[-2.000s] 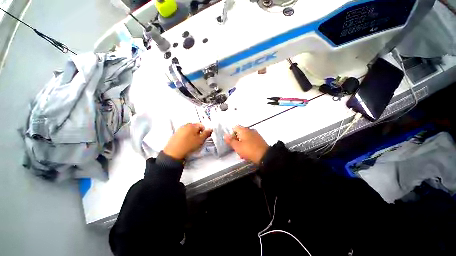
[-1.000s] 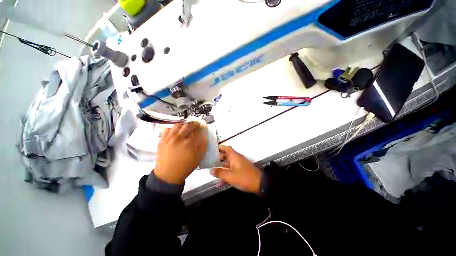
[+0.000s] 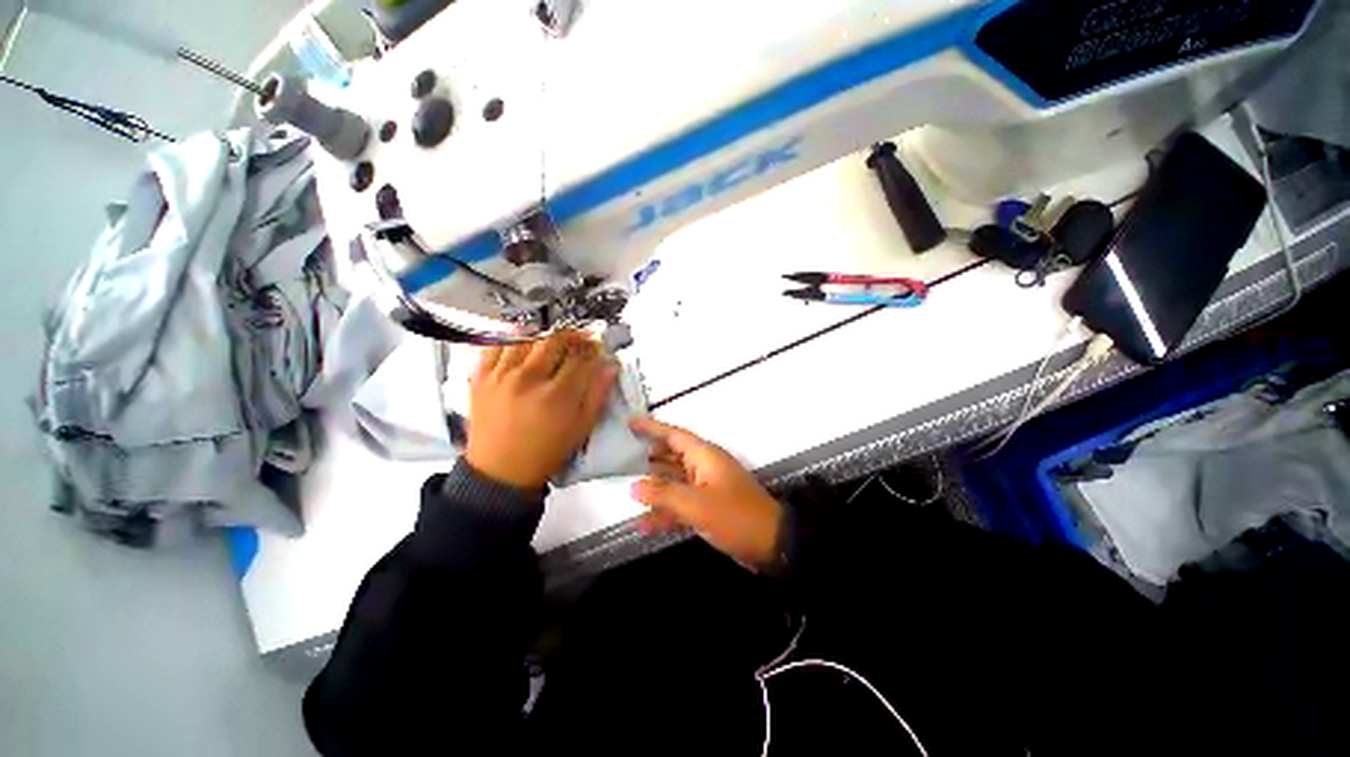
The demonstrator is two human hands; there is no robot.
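Note:
A pale grey garment piece [image 3: 604, 447] lies on the machine table at the front of the presser foot [image 3: 592, 306]. My left hand [image 3: 533, 407] lies flat on the cloth, fingertips close to the needle area, pressing it down. My right hand [image 3: 711, 496] is at the cloth's right edge, thumb and fingers around that edge; its exact grip is partly hidden. More pale cloth [image 3: 403, 396] spreads left of my left hand. The white sewing machine [image 3: 740, 119] stands over the work.
A heap of grey cloth [image 3: 178, 340] lies at the left. Red and blue snips [image 3: 859, 289], a black-handled screwdriver [image 3: 905, 198], keys [image 3: 1036, 234] and a black phone [image 3: 1170, 249] lie to the right. A blue bin [image 3: 1054, 503] with grey cloth [image 3: 1214, 473] is below right.
Since the oldest frame, my left hand has moved from the cloth's edge to flat beside the presser foot. My right hand has moved slightly lower. The view has shifted closer to the machine.

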